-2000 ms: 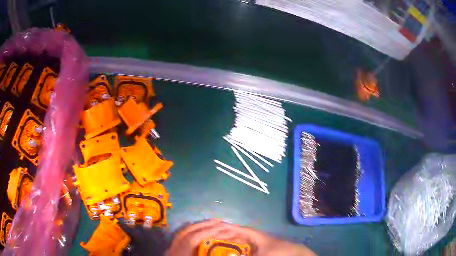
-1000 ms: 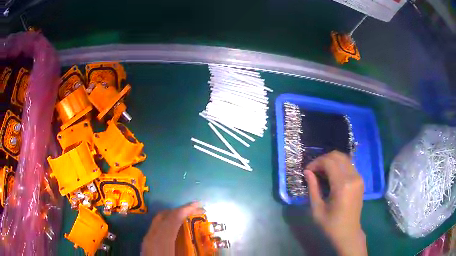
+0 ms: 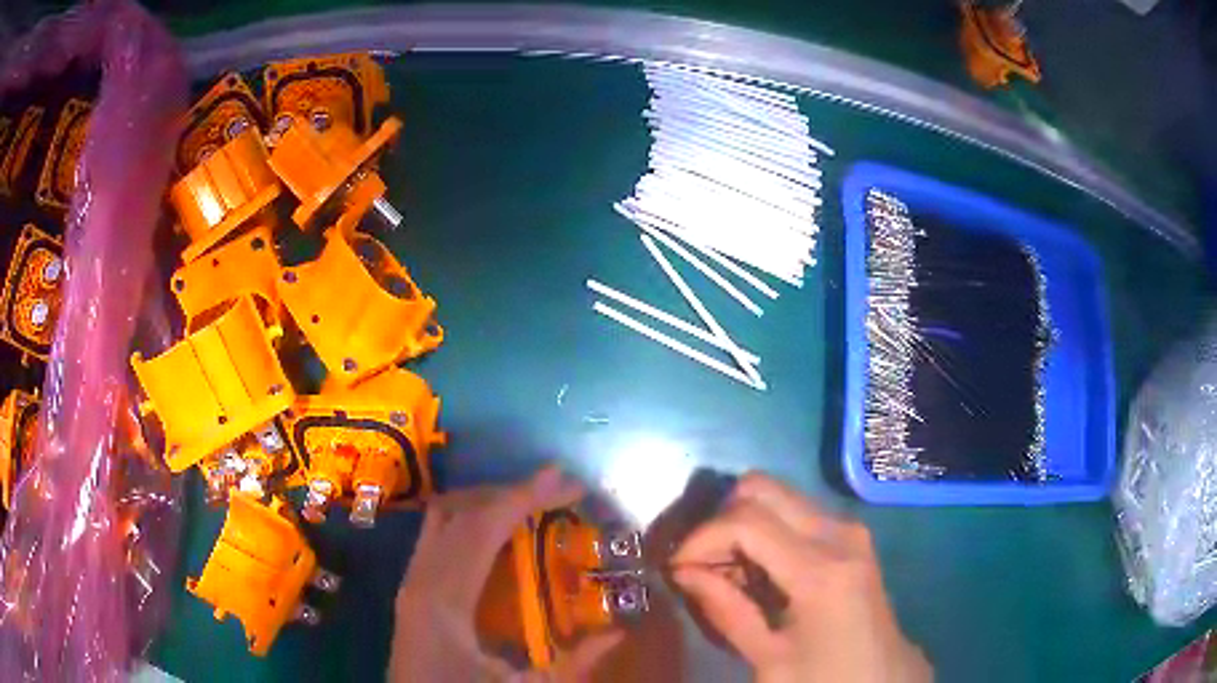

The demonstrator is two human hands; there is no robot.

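Note:
My left hand (image 3: 447, 574) holds an orange connector housing (image 3: 537, 587) at the bottom centre, its two silver tabs pointing right. My right hand (image 3: 787, 580) is just right of the tabs, with thumb and forefinger pinched on a thin black wire (image 3: 754, 587). The wire's far end near the housing is blurred, so I cannot tell if it is inserted. More black wires with silver ends lie in the blue tray (image 3: 1102, 400) at the right.
A pile of orange housings (image 3: 214, 380) lies at the left, beside a pink bag (image 3: 114, 307) over more housings. White sleeves (image 3: 734, 174) lie at the centre. A pale rail (image 3: 534, 30) crosses behind. A clear bag (image 3: 1181, 480) is far right, another orange piece (image 3: 998, 47) beyond the rail.
My right hand has moved left from the blue tray to the housing, with a black wire now in its fingers. My left hand still holds the housing. The view has shifted.

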